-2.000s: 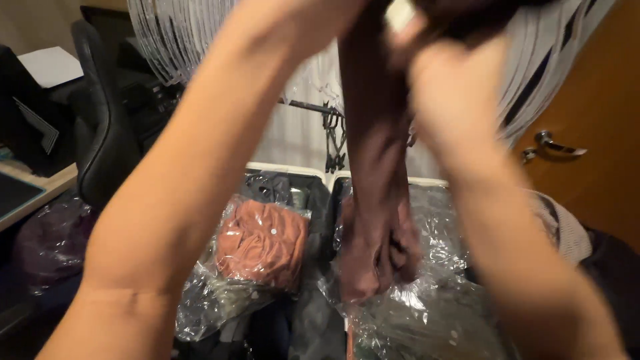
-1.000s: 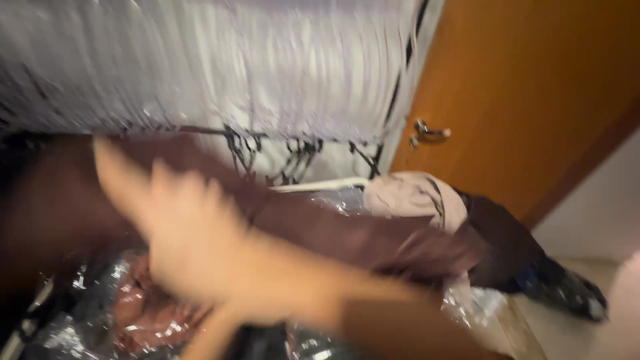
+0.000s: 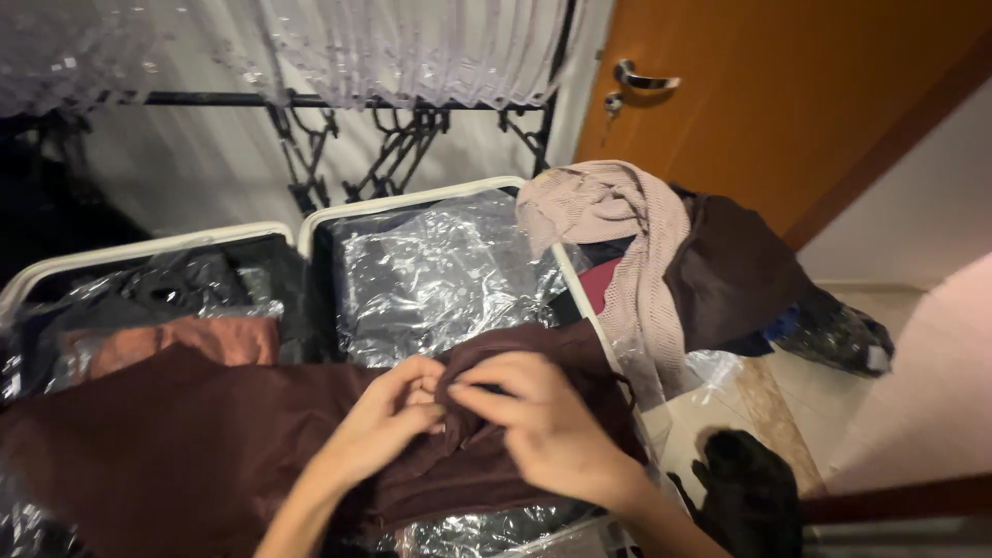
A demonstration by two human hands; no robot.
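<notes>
A dark maroon garment [image 3: 186,434] lies spread across the open suitcase [image 3: 403,203], over clothes in clear plastic. Both hands pinch a bunched fold of it near the middle of the view. My left hand [image 3: 391,422] grips the fold from the left, thumb and fingers closed on the cloth. From the right, my right hand [image 3: 527,422] holds the same fold between thumb and fingers. Behind the hands lies a dark garment in a clear plastic bag [image 3: 442,271]. An orange-pink garment in plastic [image 3: 186,337] shows in the left half, partly under the maroon cloth.
Clothes are heaped right of the suitcase, among them a pink knitted garment [image 3: 647,232] and a dark brown one [image 3: 728,271]. A black furry animal [image 3: 748,488] is on the floor at lower right. Behind stand a rack with clear hangers [image 3: 403,54] and a wooden door [image 3: 744,101].
The maroon garment, hanging from the raised hands two seconds ago, now lies across the suitcase. Both hands have come down and together onto one fold. The view has swung right.
</notes>
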